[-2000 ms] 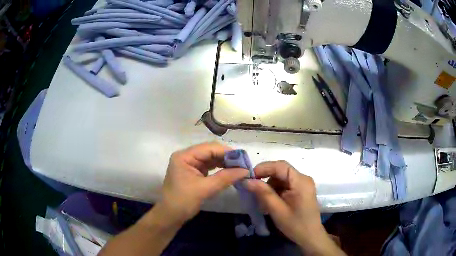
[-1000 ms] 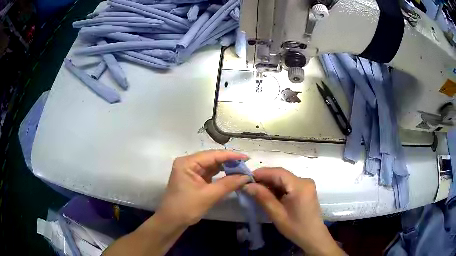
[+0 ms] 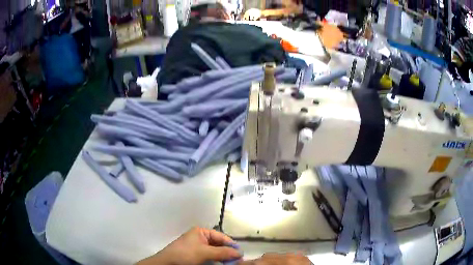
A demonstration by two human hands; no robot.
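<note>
My left hand (image 3: 199, 248) is at the bottom edge, in front of the machine bed, with thumb and fingers pinching a small light blue strap end (image 3: 233, 250). My right hand (image 3: 280, 259) is mostly cut off by the bottom edge; only its upper side shows, close to the strap, and its fingertips cannot be made out. The rest of the strap is out of the picture. The sewing machine (image 3: 316, 124) stands behind, its lamp lighting the needle plate (image 3: 249, 207).
Rolled blue straps (image 3: 155, 129) are heaped on the white table (image 3: 103, 227) at left. Black thread snips (image 3: 328, 212) lie right of the needle, beside hanging flat blue strips (image 3: 365, 222). Behind the heap is a person in dark clothing (image 3: 218, 44). A pale blue bin (image 3: 44, 199) stands at left.
The view has tilted up, so the workshop behind shows and my hands have dropped to the bottom edge. My left hand still pinches the strap.
</note>
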